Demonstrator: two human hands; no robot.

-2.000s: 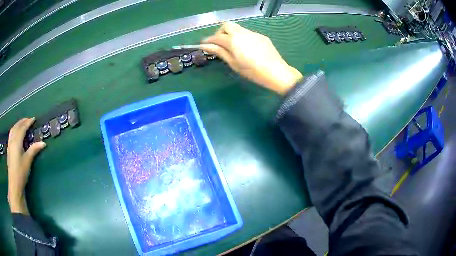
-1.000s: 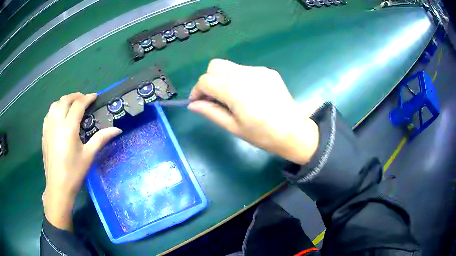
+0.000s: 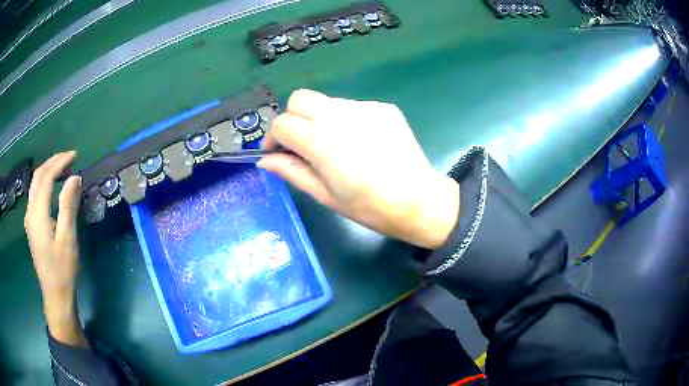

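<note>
A dark carrier bar (image 3: 174, 136) lies slanted across the upper part of the blue tray (image 3: 253, 328), with several round coil-like units (image 3: 199, 142) along its scalloped near edge. My right hand (image 3: 351, 162) holds thin silver tweezers (image 3: 236, 157), their tips at the lower edge of the third unit from the left. My right fingers cover part of the bar's right end. My left hand (image 3: 57, 234) is at the bar's left end, fingers apart; any contact there is unclear. Reddish-purple specks (image 3: 189, 215) lie on the tray bottom.
Another carrier bar (image 3: 325, 30) lies beyond the tray, a third (image 3: 517, 7) farther right, and part of one (image 3: 13, 185) at the left edge. Metal rails (image 3: 143, 45) run along the back. A metal cluster (image 3: 627, 11) is at the far right. A blue stool (image 3: 631, 175) stands on the floor.
Over two seconds, the bar at my left hand has moved right onto the tray. In the last second, my left hand has shifted left to its end, and the tweezer tips have moved to a unit.
</note>
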